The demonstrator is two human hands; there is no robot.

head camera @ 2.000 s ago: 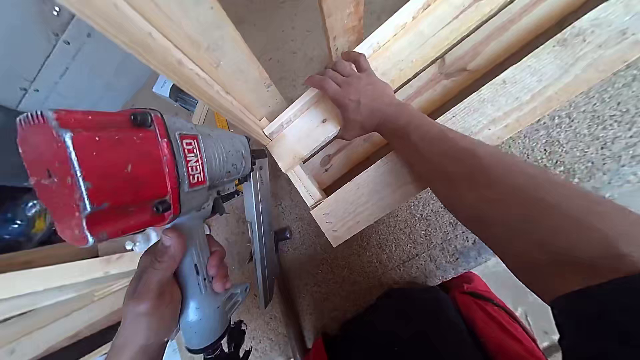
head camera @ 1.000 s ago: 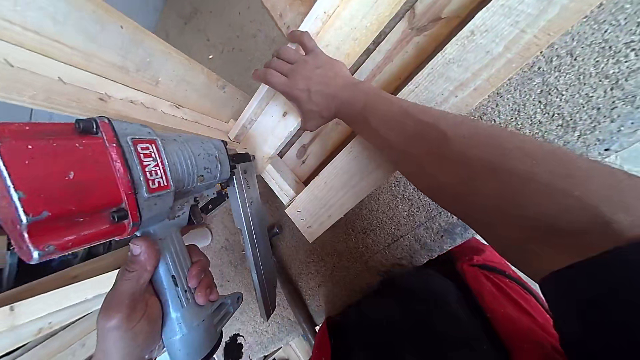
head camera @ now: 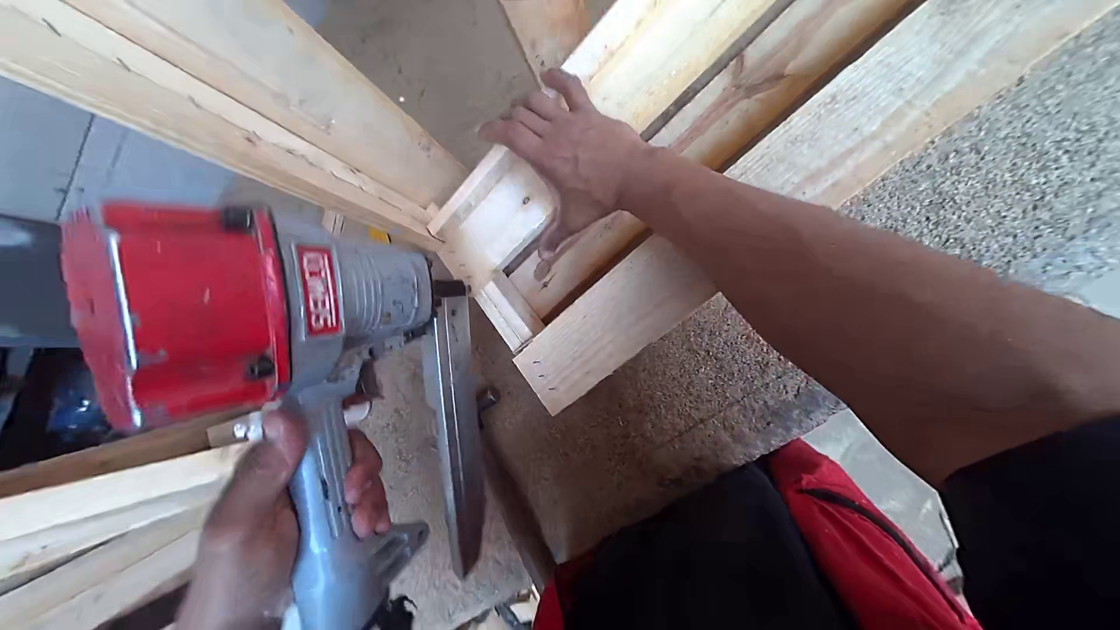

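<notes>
My left hand (head camera: pixel 293 490) is wrapped around the handle of a red and grey Senco pneumatic nailer (head camera: pixel 328 324) at the left. Its nose is at or very near the end piece (head camera: pixel 459 258) of a wooden frame; contact is unclear. A long metal magazine slants down below the nose. At upper centre, my right hand (head camera: pixel 577 153) grips a pale wooden board (head camera: pixel 507 210) of that frame, with fingers over its far edge and the thumb on the near side. A short wooden block (head camera: pixel 507 311) lies against the end piece, beside the frame's near outer board (head camera: pixel 604 346).
Long upright timbers (head camera: pixel 289 96) rise at upper left, close to the nailer. More boards (head camera: pixel 105 516) lie at lower left. Speckled flooring (head camera: pixel 700 394) shows beneath the frame. Red and black clothing (head camera: pixel 831 516) is at the bottom, and a metal bar (head camera: pixel 516 499) runs beside the magazine.
</notes>
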